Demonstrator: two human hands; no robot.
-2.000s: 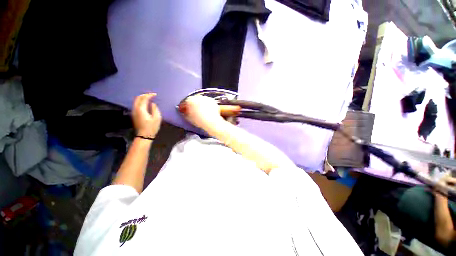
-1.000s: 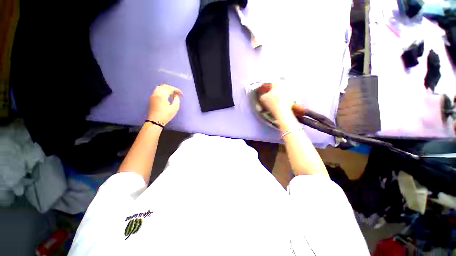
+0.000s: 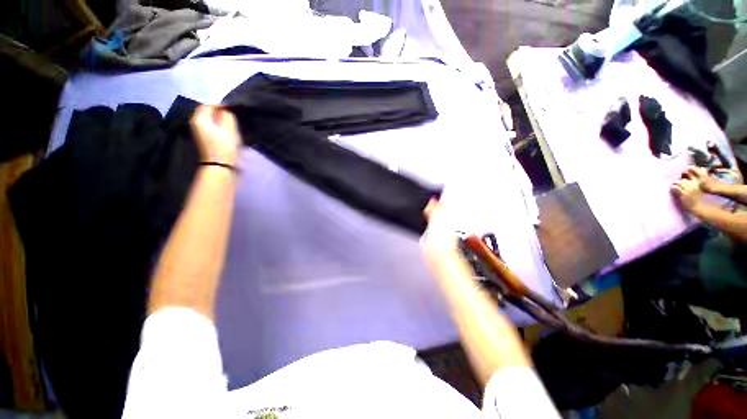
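Observation:
A long black sleeve piece (image 3: 352,176) lies slantwise over the lilac table cover, held at both ends. My left hand (image 3: 216,135) is on its upper left end, beside the black heap. My right hand (image 3: 441,225) grips its narrow lower right end; the fingers are slightly blurred. Behind it a flat stack of black pieces (image 3: 368,105) lies at the far side, partly overlapped by the sleeve piece. The steam iron's wooden handle (image 3: 497,263) shows just right of my right hand; its soleplate is mostly hidden by my forearm.
A large black pile (image 3: 98,221) covers the left table edge. The lilac table cover (image 3: 328,303) is in front of me. A dark hose (image 3: 622,342) runs right from the iron. A flat rest pad (image 3: 576,236) is at the right edge. Another person's hands (image 3: 696,188) are at the second table.
My right hand has let go of the iron and now grips the sleeve end. My left hand has moved up and left onto the piece's other end. The sleeve has swung slantwise. The view has shifted.

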